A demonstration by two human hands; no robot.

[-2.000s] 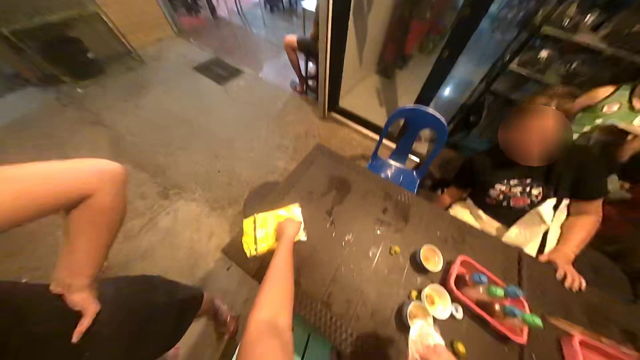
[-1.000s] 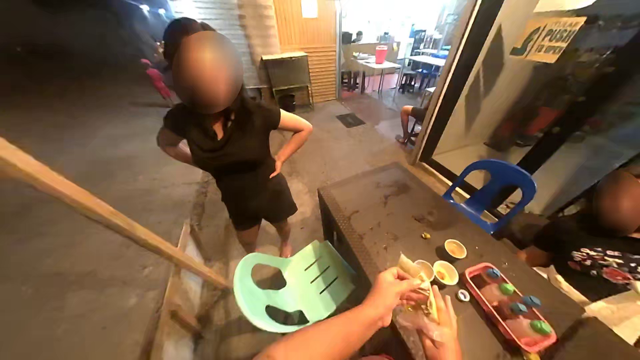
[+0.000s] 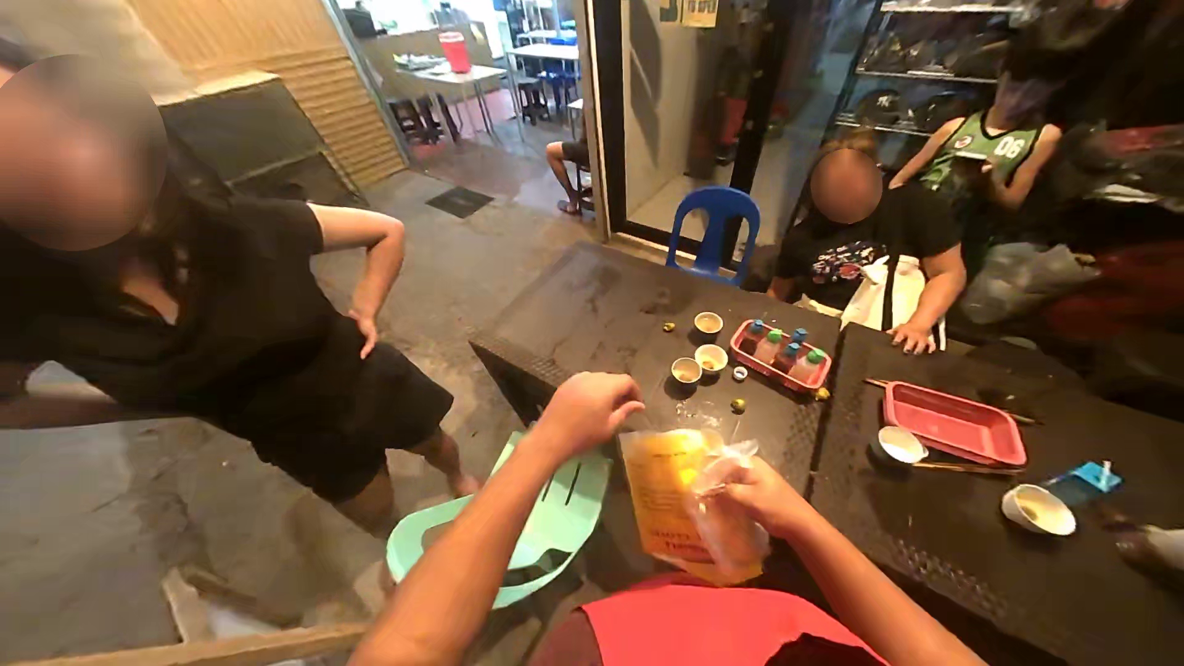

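Observation:
My right hand grips the upper right side of a yellow plastic packet and a crumpled clear plastic bag, both hanging upright over the near edge of the dark table. Just above the packet's left top corner is my left hand, its fingers curled; whether it holds anything small cannot be told. Beyond the hands stand several small cups, one of them a paper cup, beside a small green citrus fruit and a white bottle cap.
A pink basket holds several capped bottles. Further right are an empty pink tray, bowls and a blue-topped item. A mint plastic chair stands left, a blue chair behind. One person stands left; another sits across.
My hands have come away from beside the cups, where they were together one second ago. The yellow packet, on the table two seconds ago, is now in my right hand. The view has turned.

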